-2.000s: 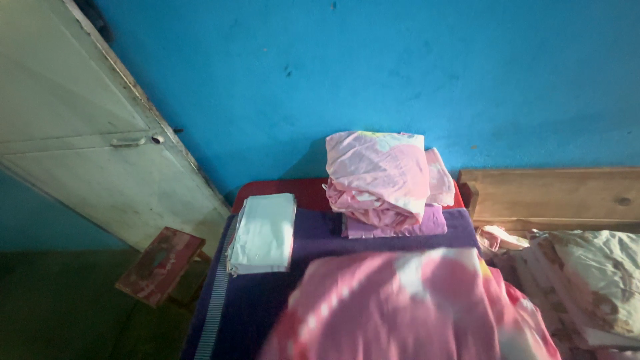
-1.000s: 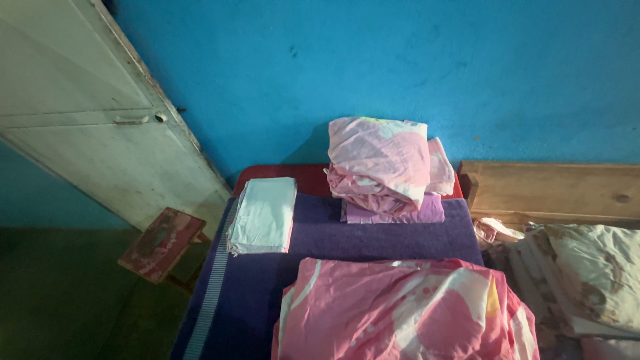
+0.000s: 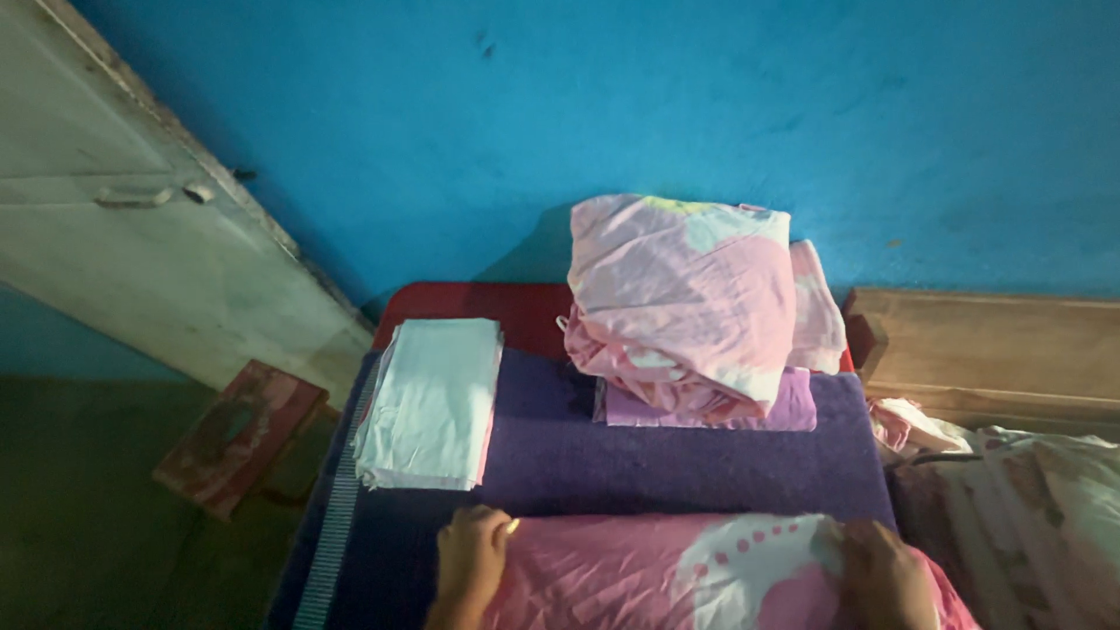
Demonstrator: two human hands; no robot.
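A pink-and-white patterned cloth (image 3: 647,569) lies at the front of a table covered with a purple cloth (image 3: 560,464). My left hand (image 3: 475,556) grips its far left corner, with the fingers curled over the edge. At the far right edge, my right hand (image 3: 879,564) is bent over the fabric, blurred, its fingertips hard to make out. Beyond them, a folded white cloth (image 3: 429,402) rests on the left, and a bulky folded pink cloth (image 3: 682,297) sits on a folded lilac cloth (image 3: 798,402) on the right.
The table's red edge (image 3: 437,302) shows near the blue wall. A small red stool (image 3: 241,437) stands left, below a pale metal door (image 3: 175,254). To the right are a wooden headboard (image 3: 997,341) and a bed with rumpled patterned fabric (image 3: 1050,507).
Both hands have come into view at the far edge of the front pink cloth. That cloth now reaches lower in the view, with its far edge straighter.
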